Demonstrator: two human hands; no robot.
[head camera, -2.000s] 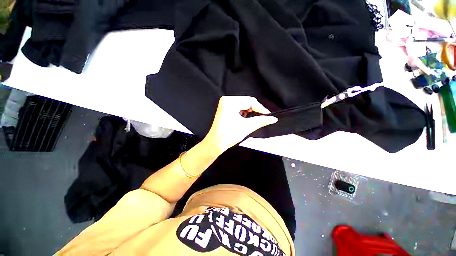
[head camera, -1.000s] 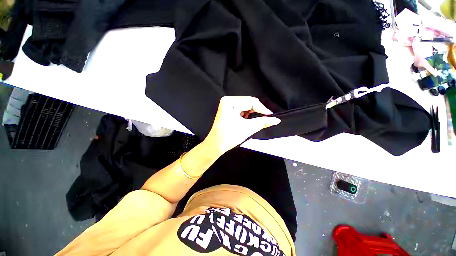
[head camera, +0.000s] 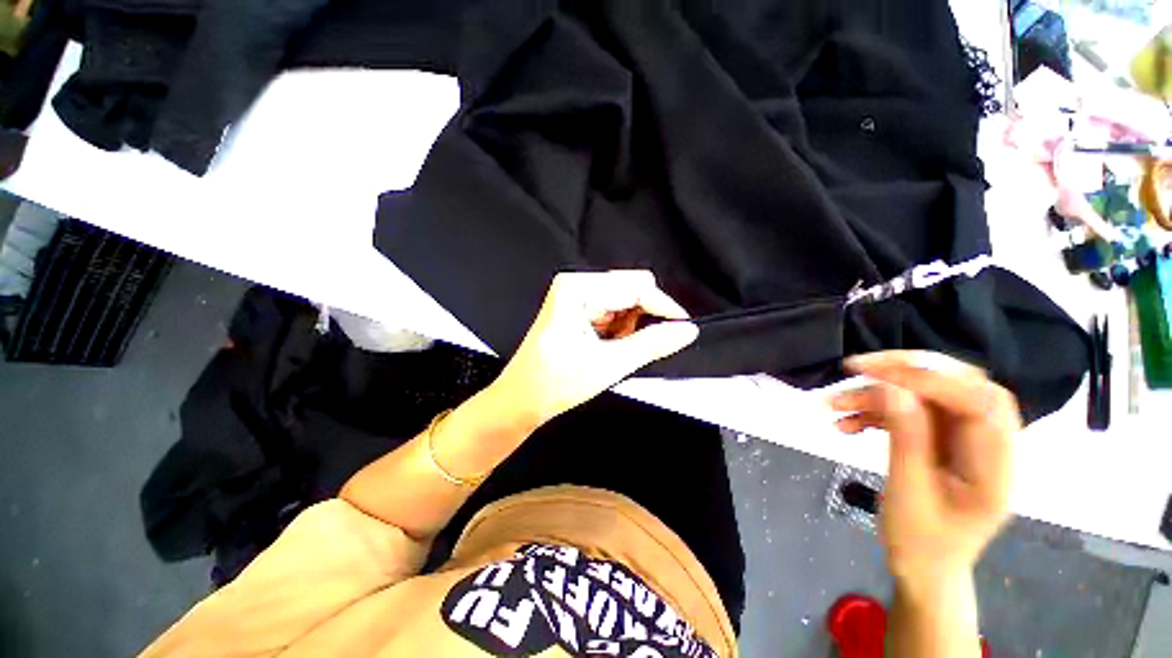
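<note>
A large matte black garment (head camera: 771, 167) lies over the white table. My left hand (head camera: 598, 334) pinches its narrow folded edge (head camera: 771, 315) between thumb and fingers at the table's near side. The edge runs straight right from my fingertips to a thin white-and-grey patterned trim (head camera: 919, 278). My right hand (head camera: 945, 444) is raised below and right of the edge, apart from the trim, with its fingers curled and blurred. I cannot tell if it holds a needle or thread.
Black snips or tweezers (head camera: 1099, 373) lie right of the garment, beside a green block (head camera: 1153, 328). Mixed notions lie at far right. Other black garments (head camera: 154, 77) are piled upper left. Below are a black crate (head camera: 84, 296), black cloth (head camera: 283, 437) and a red object (head camera: 859, 627).
My right hand has come into view from below on the right. My left hand sits slightly lower, still pinching the folded edge. The view has shifted slightly.
</note>
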